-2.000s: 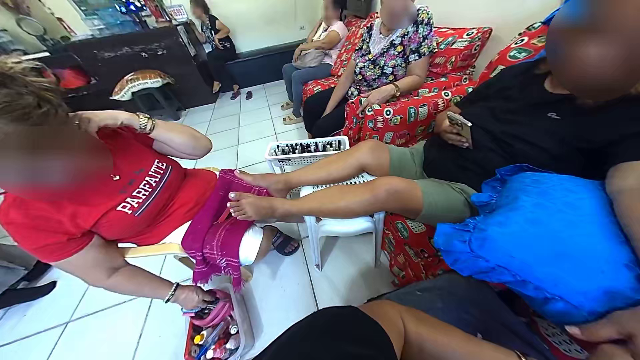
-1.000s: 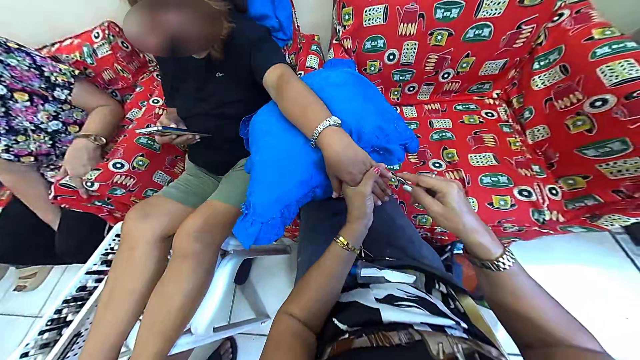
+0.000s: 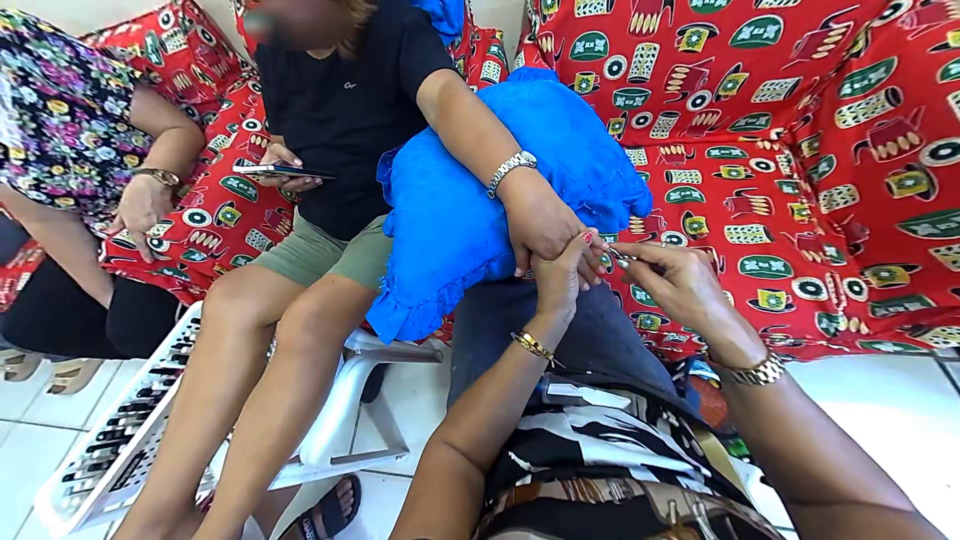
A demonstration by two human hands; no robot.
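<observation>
My left hand [image 3: 564,271], with a gold bracelet at the wrist, holds the fingers of a seated person's hand [image 3: 546,225]. That person's forearm, with a silver watch [image 3: 511,172], lies across a blue ruffled pillow [image 3: 442,217]. In my right hand [image 3: 679,281], with a metal watch at the wrist, is a small metal tool [image 3: 621,255], pinched between thumb and fingers. Its tip is at the person's fingertips; its exact kind is too small to tell. The person's other hand [image 3: 289,169] holds a phone [image 3: 274,172].
The person's bare legs [image 3: 307,360] extend over a white plastic stool [image 3: 330,427]. Beside them stands a white basket [image 3: 52,495] with rows of small bottles. A red patterned sofa [image 3: 750,187] lies behind. Another seated person in a floral top [image 3: 67,120] is at the left.
The view has swung from a person in red holding a container of supplies to my own hands. Since one second ago, my hands have stayed at the person's fingers.
</observation>
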